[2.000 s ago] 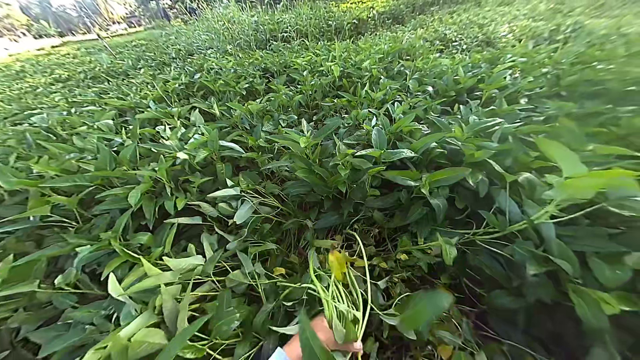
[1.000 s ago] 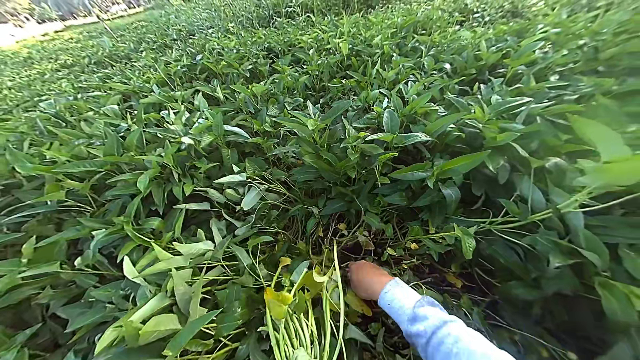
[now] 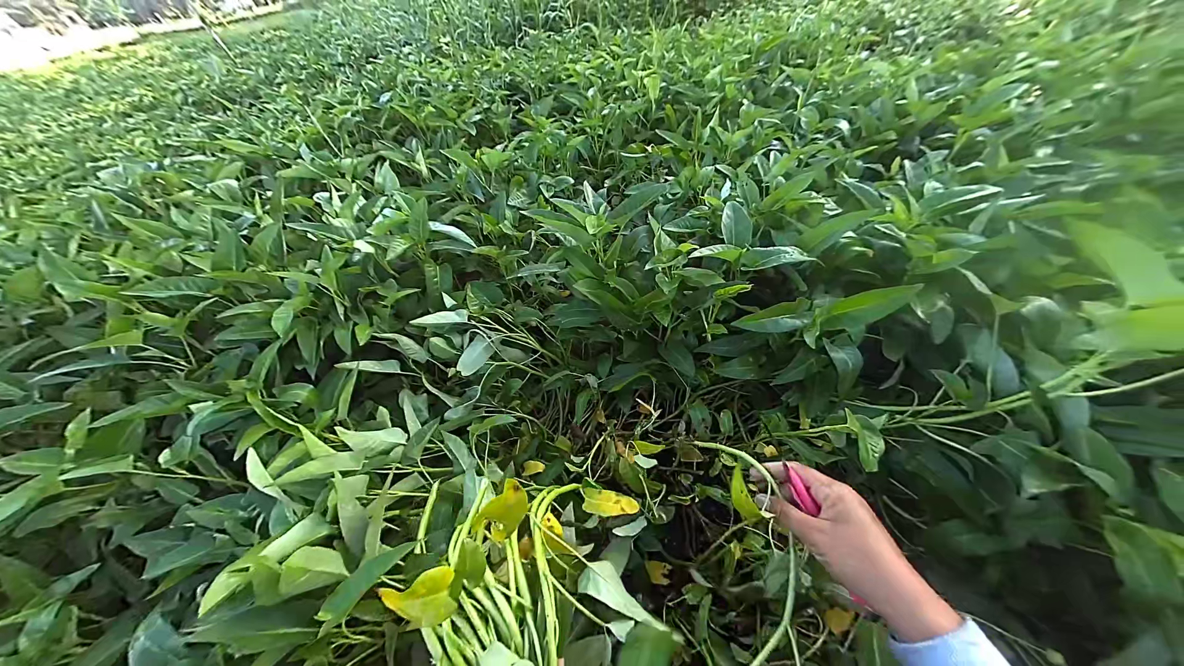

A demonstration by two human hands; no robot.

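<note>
My right hand (image 3: 837, 541), in a light blue sleeve, is at the lower right. It grips a pink-handled tool (image 3: 801, 490), whose blade I cannot make out, and a green stem (image 3: 743, 455) passes at its fingertips. Left of it, at the bottom edge, is a bundle of cut green leafy stems (image 3: 499, 606) with some yellow leaves (image 3: 424, 597) at its top. My left hand is hidden or out of the frame below the bundle.
Dense leafy green plants (image 3: 592, 222) spread all around and far ahead. A long pale stem (image 3: 1008, 402) reaches in from the right. Dark ground with fallen yellow leaves (image 3: 658, 572) shows between the bundle and my right hand.
Two seconds ago a hand held the bundle at the bottom, with no right arm in view. My right hand then came in beside the bundle and has since moved right, away from it.
</note>
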